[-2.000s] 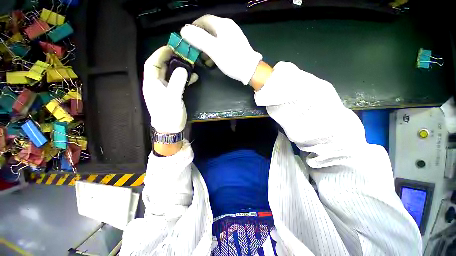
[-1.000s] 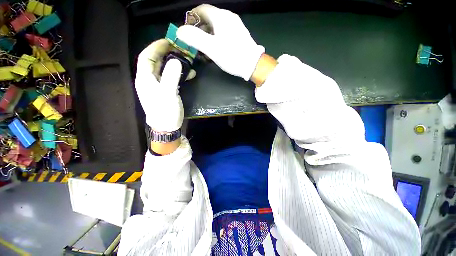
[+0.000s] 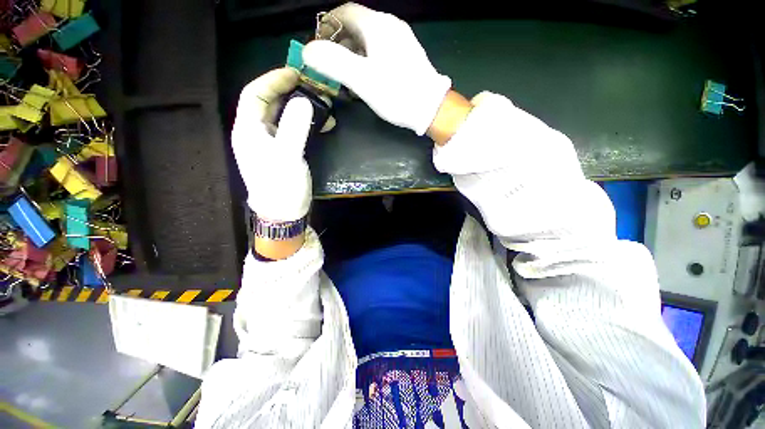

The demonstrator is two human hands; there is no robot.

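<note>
My left hand (image 3: 273,147), in a white glove with a metal watch at the wrist, holds a small black housing (image 3: 317,109), partly hidden by the thumb and fingers. My right hand (image 3: 373,67), also gloved, holds a teal binder clip (image 3: 297,57) by its silver wire handles, at the far edge of the housing. The right thumb covers part of the clip. Whether the clip's jaws are on the housing cannot be told.
A heap of mixed-colour binder clips (image 3: 77,222) lies at the left, beside a black recessed tray (image 3: 172,180). A single teal clip (image 3: 713,97) lies at the right of the dark green bench (image 3: 545,100). A grey control box (image 3: 684,222) stands at the lower right.
Both hands have stayed close together with the housing and clip. The right fingers have shifted on the clip, and a wire handle now shows between them. The view has shifted slightly.
</note>
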